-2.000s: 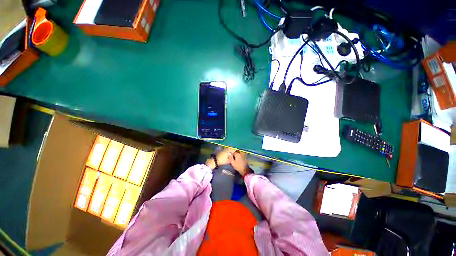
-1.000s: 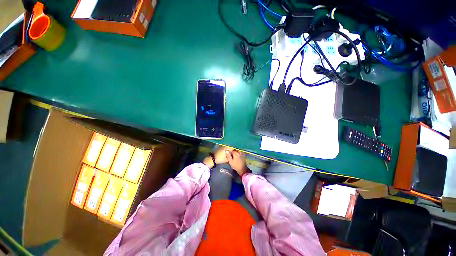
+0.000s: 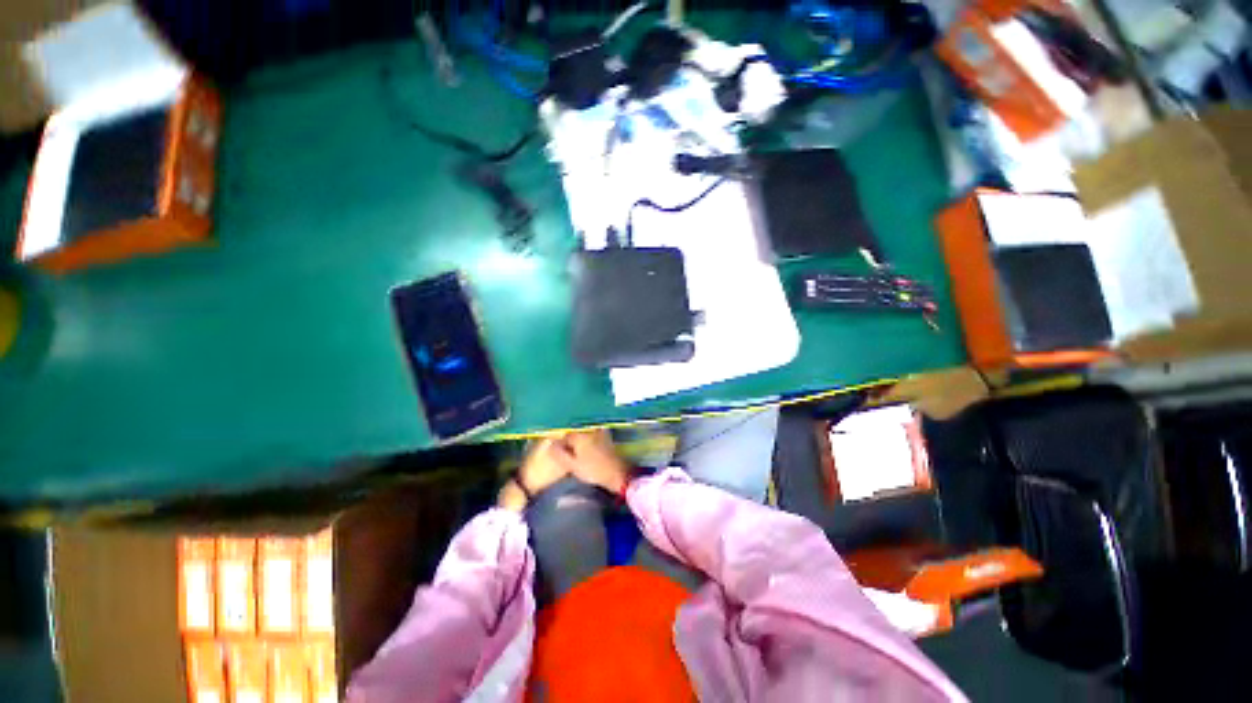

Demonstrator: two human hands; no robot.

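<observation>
My left hand point(image 3: 544, 467) and my right hand point(image 3: 593, 460) rest together in my lap, just below the bench edge. Their fingers are small and blurred, and no object shows in them. In front of me a smartphone point(image 3: 448, 354) with a lit dark screen lies on the green mat. A black set-top box point(image 3: 633, 305) with cables in its back edge lies partly on a white sheet point(image 3: 728, 316). A second black box point(image 3: 810, 203) lies to its right, above a black remote control point(image 3: 868, 291).
Black plugs and cables point(image 3: 659, 62) and blue cables point(image 3: 838, 41) lie at the back. Open orange retail boxes stand at the left point(image 3: 199, 158) and right point(image 3: 971, 282). A carton point(image 3: 117, 604) of orange-white boxes is at lower left. A black chair point(image 3: 1057, 481) is at lower right.
The view has turned to the right, so the bench items appear shifted left and tilted, and more of the right side shows. My hands remain together in my lap.
</observation>
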